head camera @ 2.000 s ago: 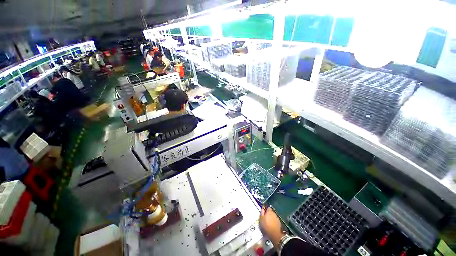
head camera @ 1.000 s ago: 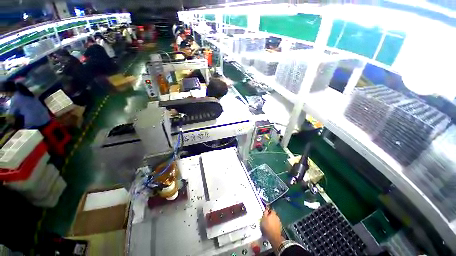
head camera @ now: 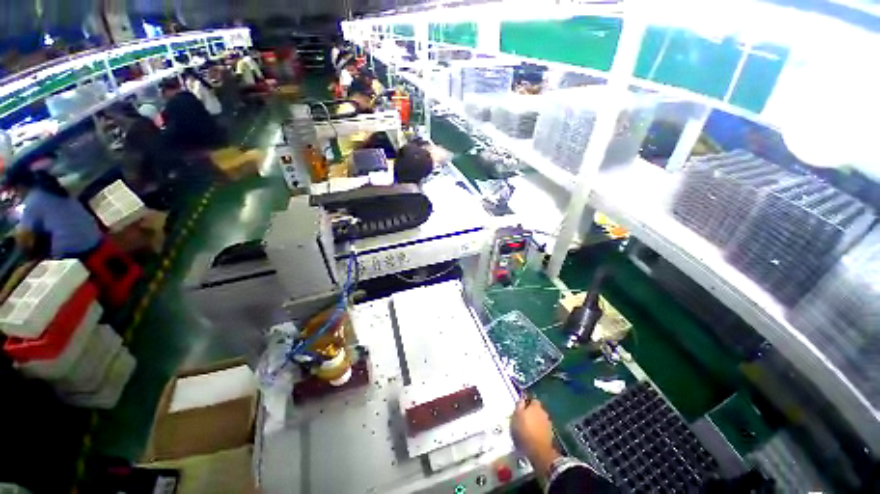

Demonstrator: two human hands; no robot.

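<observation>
My right hand (head camera: 534,431) is at the right edge of the white machine bed (head camera: 386,439), with its fingers closed together. A small dark thing seems to show at the fingertips, but it is too small to tell what it is. A red-brown fixture block (head camera: 443,409) with a row of holes lies on a white plate left of my hand. A second fixture block (head camera: 314,384) sits under the amber machine head (head camera: 330,350). The clear small-parts box (head camera: 523,347) lies just beyond my hand. My left hand is not in view.
A black component tray (head camera: 646,446) is right of my wrist. A black cylindrical tool (head camera: 586,318) stands behind the parts box. The white gantry (head camera: 415,253) crosses the bed's far side. A cardboard box (head camera: 205,410) is at left. Stacked clear trays (head camera: 772,227) fill the right shelf.
The camera view has swung left since the oldest frame, so the bench sits differently in the picture. My right hand stays by the bed's right edge.
</observation>
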